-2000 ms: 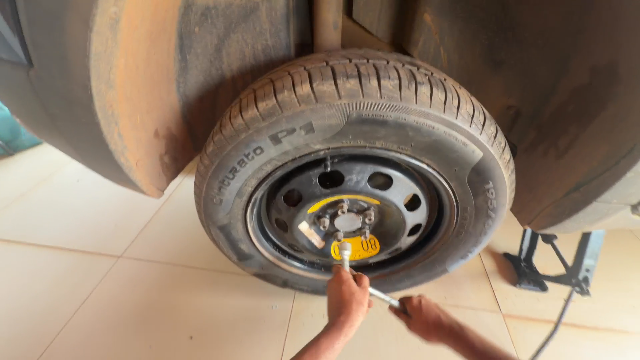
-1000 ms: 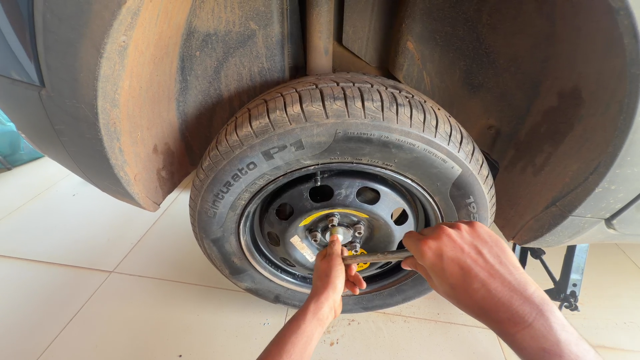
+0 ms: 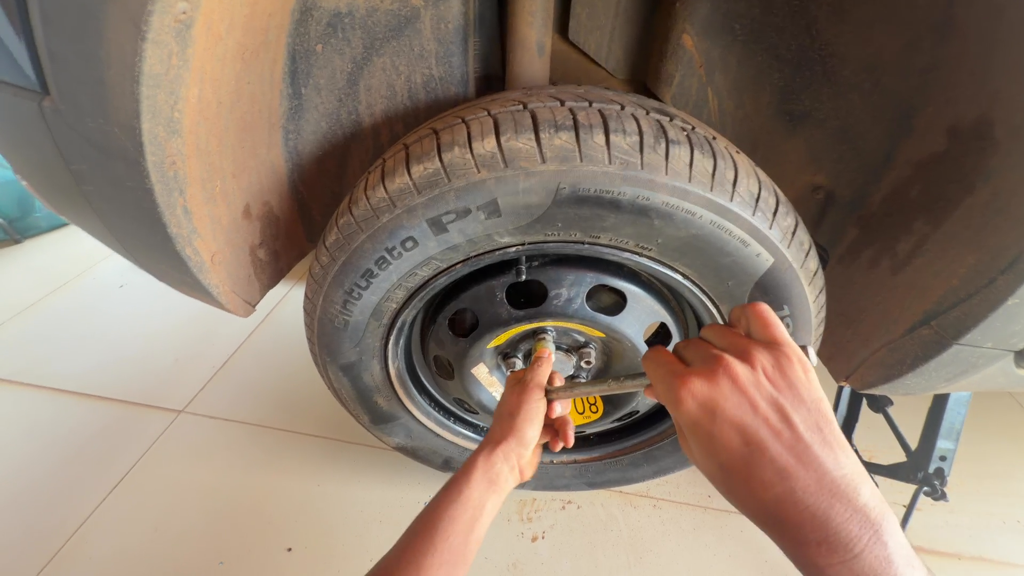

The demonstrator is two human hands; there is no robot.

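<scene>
A car wheel with a black steel rim (image 3: pixel 480 276) and a worn tyre (image 3: pixel 680 216) stands in the wheel arch. My left hand (image 3: pixel 532 408) is closed around the head end of a metal lug wrench (image 3: pixel 602 386), whose socket (image 3: pixel 544 344) sits on the upper wheel bolt. Gripping the wrench's handle on the right is my right hand (image 3: pixel 728 376), and the handle's tip shows just past its knuckles. Other wheel bolts (image 3: pixel 586 357) sit around the hub centre. A yellow sticker (image 3: pixel 586 410) lies on the rim below the wrench.
The dirty wheel-arch liner (image 3: pixel 216 144) curves around the tyre. A scissor jack (image 3: pixel 920 448) stands at the right under the car's sill (image 3: pixel 976 360). Pale floor tiles (image 3: pixel 264 496) lie below, with a teal object (image 3: pixel 24 204) at the far left.
Both hands and the wrench have moved from the lower bolt to the upper one. Over the last second the right hand stays on the handle. The view has come closer.
</scene>
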